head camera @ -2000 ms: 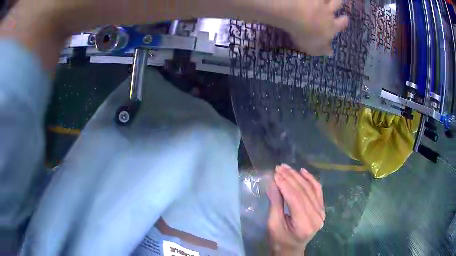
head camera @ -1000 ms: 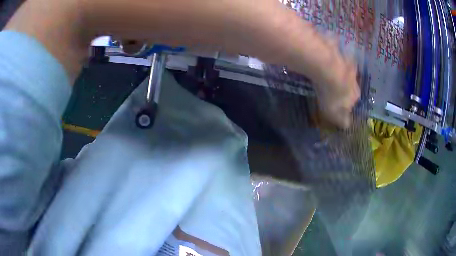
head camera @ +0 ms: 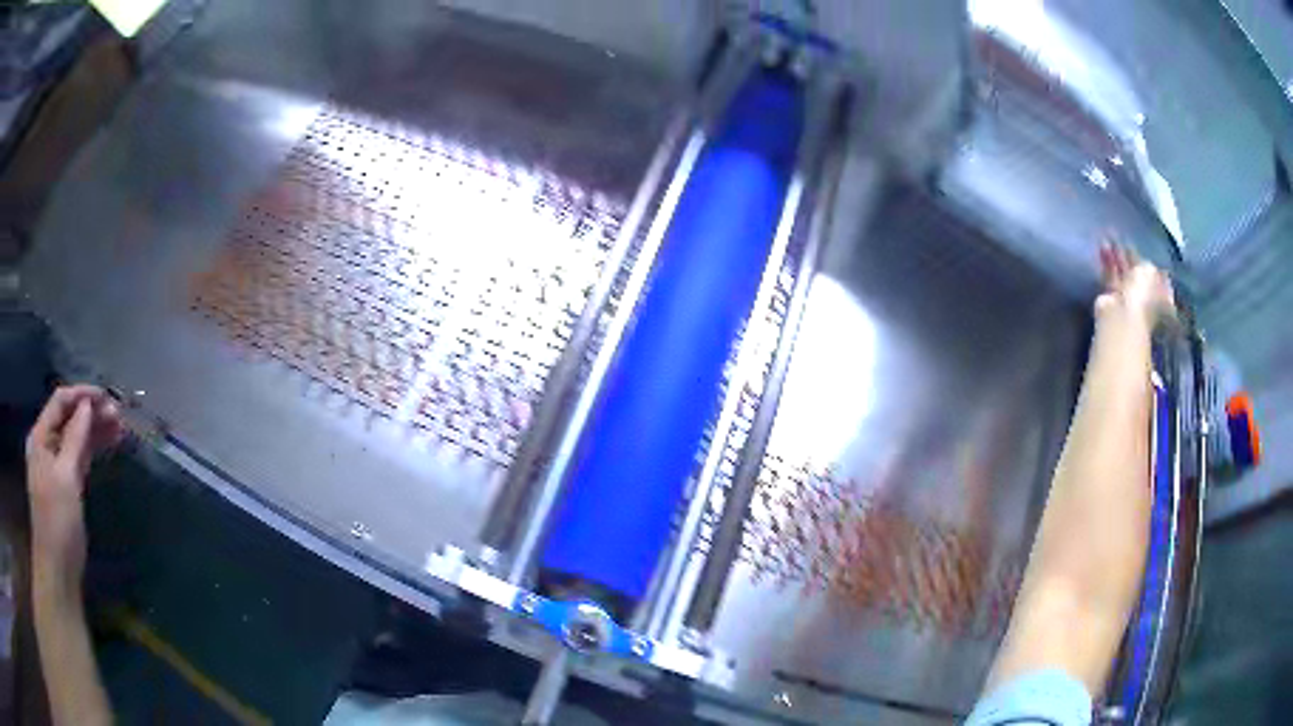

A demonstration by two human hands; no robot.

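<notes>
A patterned sheet with rows of small coppery parts (head camera: 411,284) lies flat on the silver perforated table (head camera: 213,426), left of the blue roller (head camera: 674,341). More coppery rows (head camera: 879,546) show right of it. My left hand (head camera: 68,426) is at the table's left front edge, fingers curled; whether it grips anything is unclear. My right hand (head camera: 1134,291) is at the table's far right side, beside glossy clear material, small and blurred; its grip cannot be made out.
Thin metal rollers (head camera: 603,348) flank the blue roller. A rail end with a blue fitting (head camera: 581,624) is at the front edge. More blue and metal rollers (head camera: 1156,553) stand beyond my right forearm. An orange item (head camera: 1244,430) is at the far right. A pale yellow sheet (head camera: 128,12) is at top left.
The view has swung from the front edge and my lap to the whole table. The dark sheet held up at the edge is no longer seen raised. My hands are now wide apart.
</notes>
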